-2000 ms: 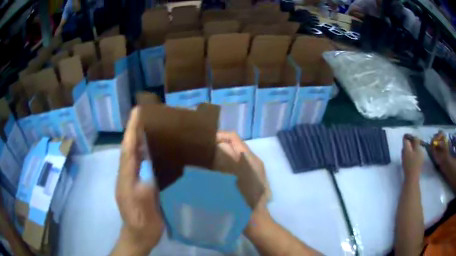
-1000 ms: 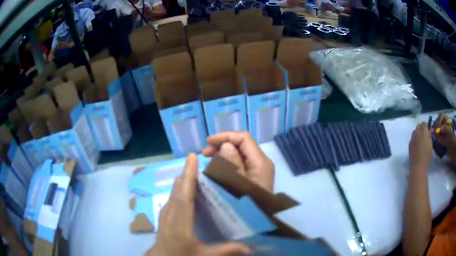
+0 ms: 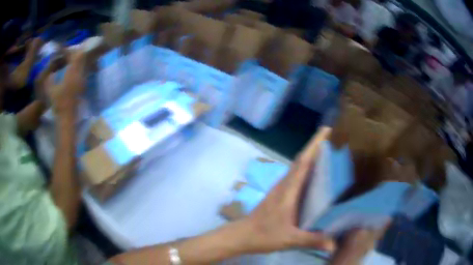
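Observation:
The view is tilted and blurred. My left hand (image 3: 277,215), with a light band at the wrist, grips an open blue-and-white carton (image 3: 319,189) at the right, fingers along its side and thumb low at its edge. The carton's blue end flap (image 3: 368,204) sticks out. Part of my right hand (image 3: 358,246) shows at the carton's lower edge, blurred; the rest is hidden or cut off. Flat carton blanks (image 3: 264,178) lie on the white table (image 3: 171,199) behind my left hand.
A taller pile of blanks (image 3: 148,124) lies at left. Open erected cartons (image 3: 259,96) stand in rows behind. A neighbour's arm (image 3: 65,140) and pale green sleeve (image 3: 26,202) are at far left. Dark slim parts (image 3: 412,240) and a clear bag (image 3: 456,207) show at right.
The view has swung left and tilted, shifting the scene to the right. The held carton is turned more upright. The left neighbour has come into view; the orange-clad one has left it.

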